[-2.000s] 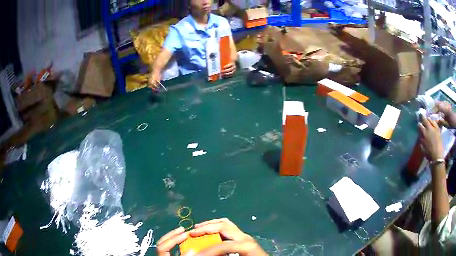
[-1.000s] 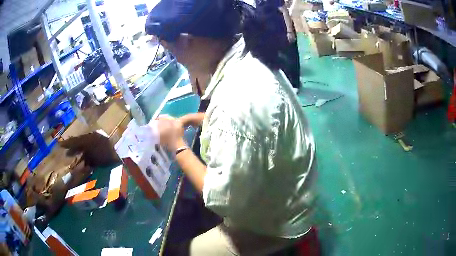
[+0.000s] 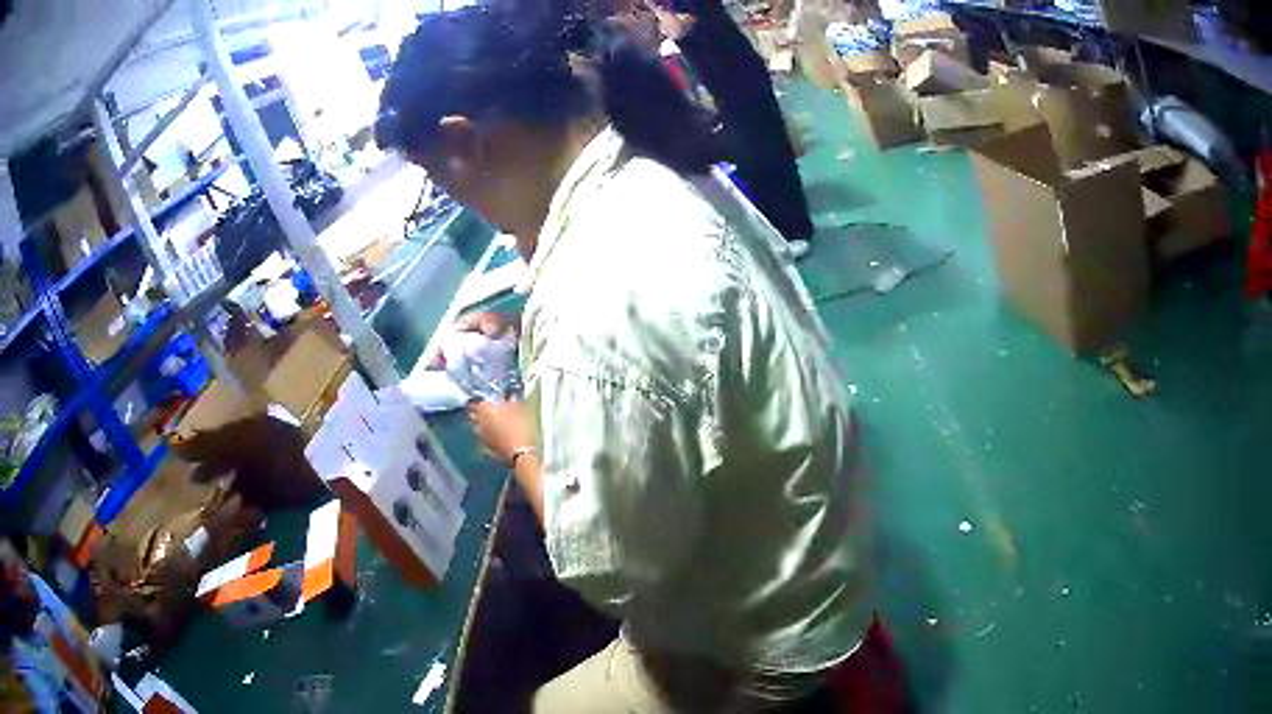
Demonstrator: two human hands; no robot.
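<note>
Neither of my hands is in the picture. Nearest in front of me on the dark-green tabletop [image 3: 384, 635], a white and orange product carton [image 3: 398, 488] stands upright with its top flap raised. Two smaller white and orange cartons, one [image 3: 251, 586] lying and one [image 3: 327, 555] beside it, are to its left. Parts of more cartons [image 3: 156, 693] are cut off at the lower left edge. A small white paper scrap [image 3: 430, 682] lies near the table edge.
A person in a pale shirt [image 3: 684, 405] is at the table's right side, holding a white, crumpled item [image 3: 477, 366]. Brown cartons [image 3: 1067, 237] stand on the green floor at right. Brown packing material [image 3: 161, 544] and blue shelving [image 3: 84, 377] are at left. Another person in dark clothes [image 3: 746, 112] is behind.
My view has shifted slightly. The person in the pale shirt has moved their hands off the standing carton and now holds the white item beyond it.
</note>
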